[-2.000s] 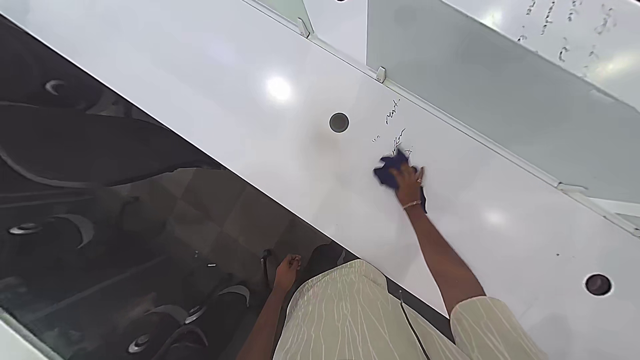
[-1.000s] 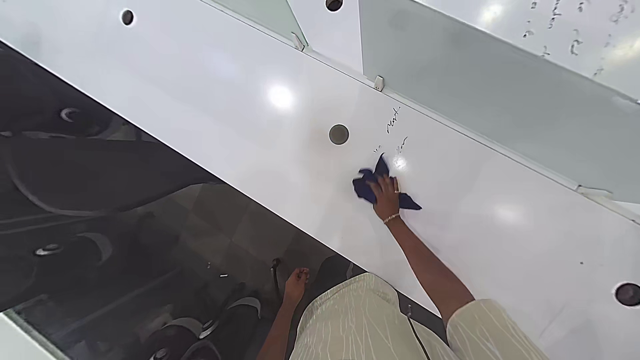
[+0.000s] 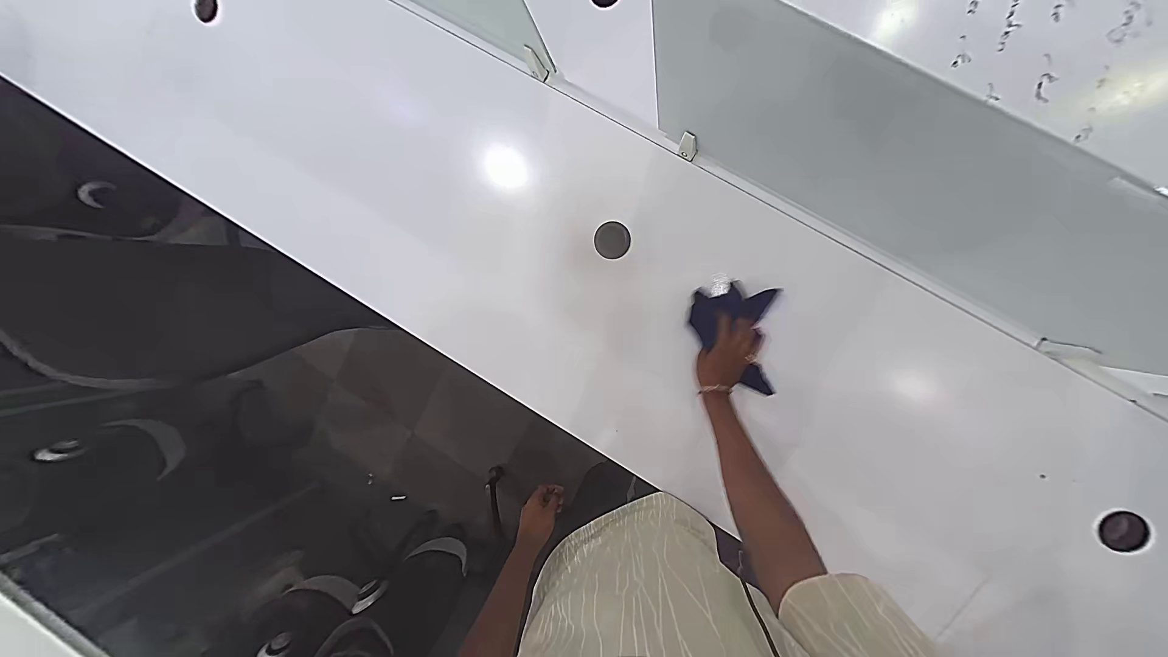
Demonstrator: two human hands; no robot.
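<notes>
My right hand (image 3: 727, 354) presses a dark blue cloth (image 3: 707, 319) onto the white tabletop (image 3: 493, 301), its fingers spread over the folds and slightly blurred. Corners of the cloth stick out above and to the lower right of the hand. A round grey grommet (image 3: 612, 240) lies to the upper left of the cloth. Hanging beside my body, off the table's near edge, my left hand (image 3: 545, 501) is loosely curled and touches no object that I can see.
A glass divider (image 3: 876, 146) in small clamps (image 3: 688, 146) runs along the table's far side. Beyond it another white surface bears handwriting (image 3: 1045, 78). A dark round hole (image 3: 1123, 531) is at the right. Black chairs (image 3: 119, 310) stand at the left below the near edge.
The dark handwriting visible near the cloth in both earlier frames no longer shows on the tabletop. My right hand has moved about with the cloth; my left hand still hangs low.
</notes>
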